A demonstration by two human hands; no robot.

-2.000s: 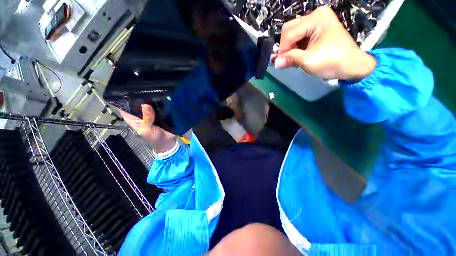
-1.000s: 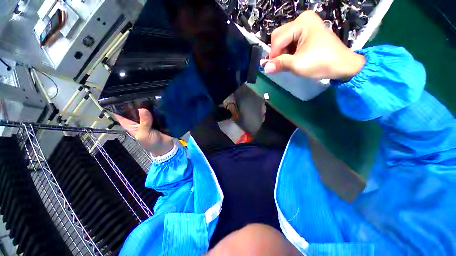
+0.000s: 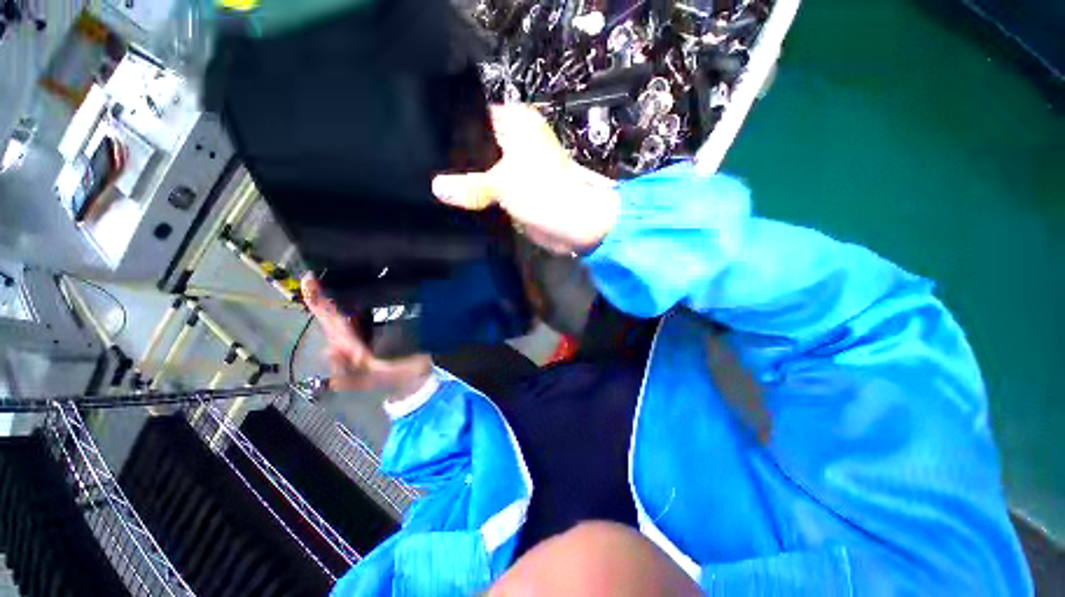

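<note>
A black panel is held up in front of me, tilted, with a faint blue reflection near its lower edge. My left hand supports its lower left edge; the fingers are partly behind it. My right hand is at its right edge, with the thumb over the panel face; the image is blurred there. No clip can be made out between my right fingers. A white bin heaped with black-and-silver clips is just beyond my right hand.
The green-matted bench extends at the right. Wire shelving with rows of black panels stands at the lower left. A white-grey machine and a pale tube frame are at the left.
My right hand has moved left from beside the clip at the panel's edge onto the panel. The panel has turned and looks less glossy. The view has shifted, showing more bench at the right.
</note>
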